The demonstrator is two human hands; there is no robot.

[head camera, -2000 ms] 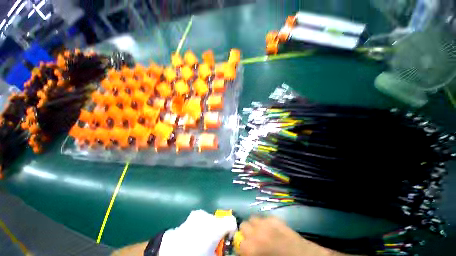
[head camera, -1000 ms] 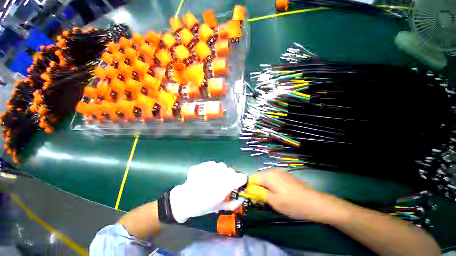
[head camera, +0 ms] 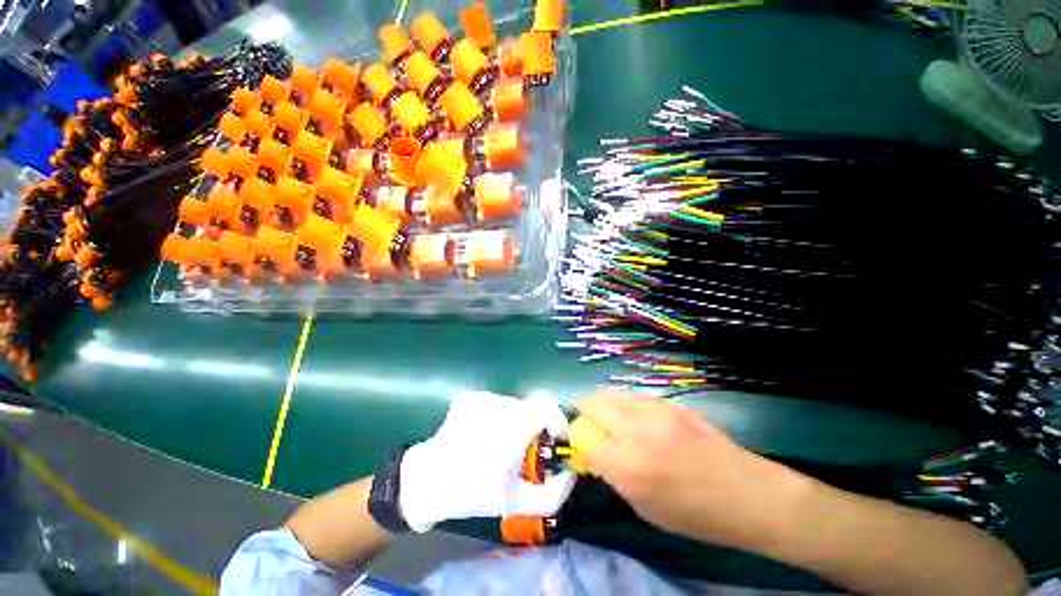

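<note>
My left hand [head camera: 483,460], in a white glove with a black band at the wrist, holds an orange connector [head camera: 535,459], dark core facing right. My right hand [head camera: 634,454], with yellow finger covers, is closed against the connector's dark face. What its fingertips pinch is too small to tell. A second orange connector [head camera: 525,530] lies just below my left hand, near my body. A black cable runs right beneath my right forearm and is partly hidden.
A clear tray [head camera: 384,298] of orange connectors stands ahead to the left. A pile of black cables [head camera: 838,268] with coloured wire ends lies on the right. Orange-ended cables [head camera: 116,186] are heaped at far left. A pale green fan [head camera: 989,82] stands far right.
The view has shifted over the table since two seconds ago. Over the last second, my left hand has turned so the held connector's orange side shows more, and my right fingers are closer to it.
</note>
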